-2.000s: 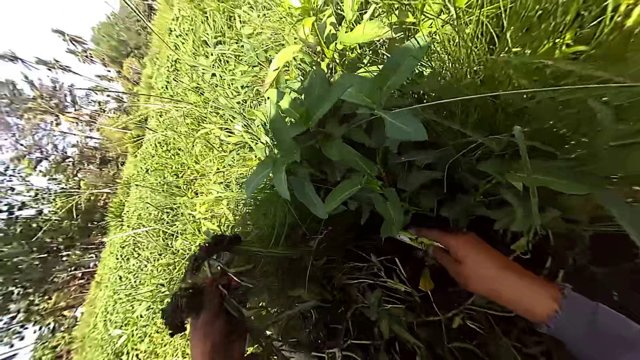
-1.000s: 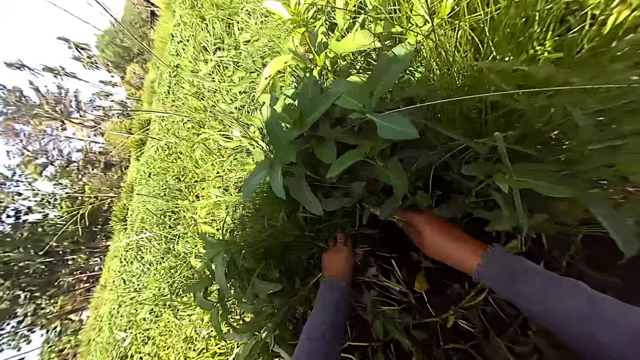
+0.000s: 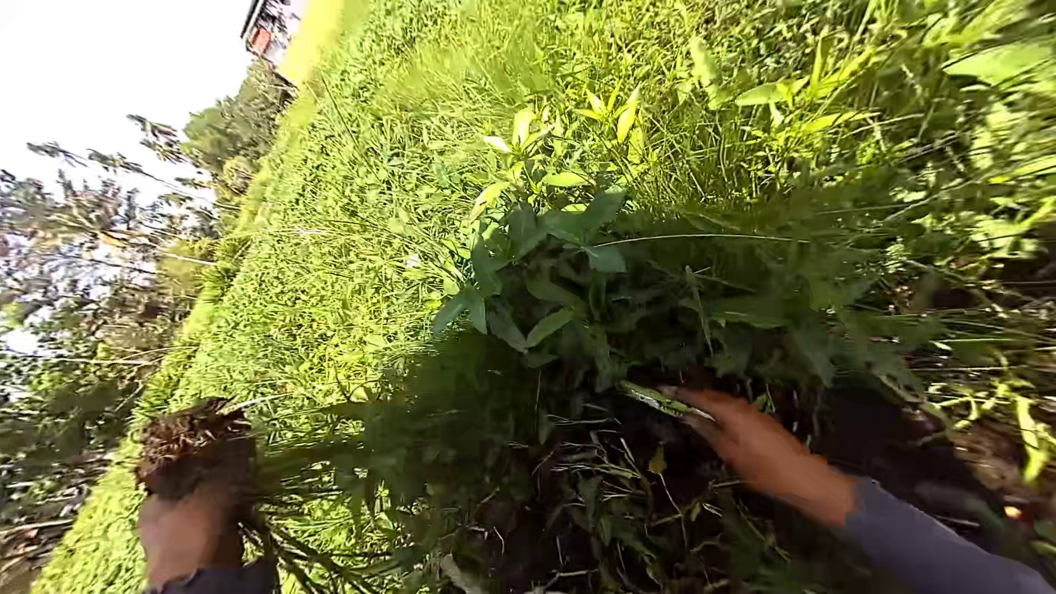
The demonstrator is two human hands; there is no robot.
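Observation:
Blurred by motion, my left hand [image 3: 194, 528] is raised at the lower left, closed around the base of an uprooted clump of weeds. Its brown root ball with soil [image 3: 194, 445] shows above the fist, and green stems [image 3: 305, 561] trail off to the right. My right hand [image 3: 767, 458] is low among the plants, gripping a narrow green-and-pale object [image 3: 660, 400]; whether that is a tool handle or a stem, I cannot tell. Just above and left of it stands a shaded broad-leaved plant [image 3: 553, 289].
Dense sunlit grass and weeds [image 3: 330, 305] cover the slope. Dark ground with cut or dry stalks [image 3: 594, 462] lies below the right hand's reach. Trees [image 3: 99, 247] and part of a building [image 3: 268, 37] are at the left. The view is strongly tilted.
A second ago my left hand was down among the plants near the right one; now it is out at the left with a root clump. The right hand stays by the broad-leaved plant. The view has shifted.

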